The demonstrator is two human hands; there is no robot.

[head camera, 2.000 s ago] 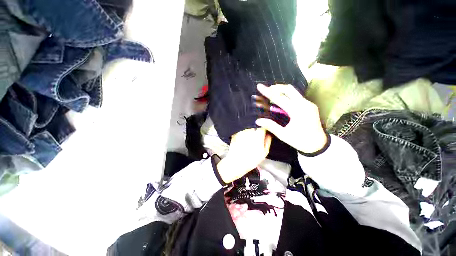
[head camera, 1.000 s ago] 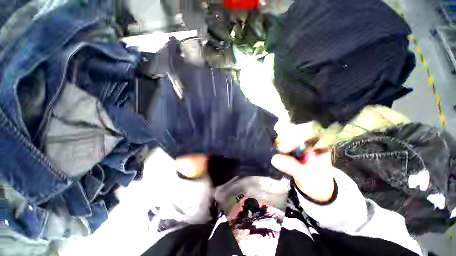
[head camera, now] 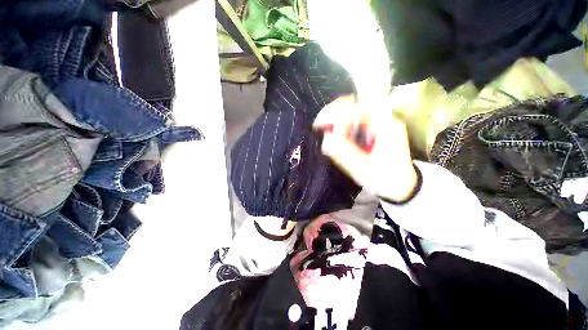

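Observation:
A dark pinstriped garment (head camera: 267, 161) lies bunched over my lap, with thin pale stripes. My left hand (head camera: 278, 227) is mostly hidden under the garment's near edge; only a bit of skin by the dark cuff shows. My right hand (head camera: 367, 145) is blurred and over-bright, raised at the garment's right side. A small pink-red part of the thread snips (head camera: 365, 138) shows in its curled fingers. The blades cannot be made out.
A heap of blue denim garments (head camera: 109, 116) is at the left on the white table (head camera: 193, 193). A dark garment pile (head camera: 477, 38) is at the far right, above pale yellow-green cloth (head camera: 419, 106). Washed black denim (head camera: 516, 167) with white tags lies at the right.
The pinstriped garment has gone from spread out to bunched. My left hand has moved right and under its edge. My right hand has moved slightly left and up. The view has shifted too.

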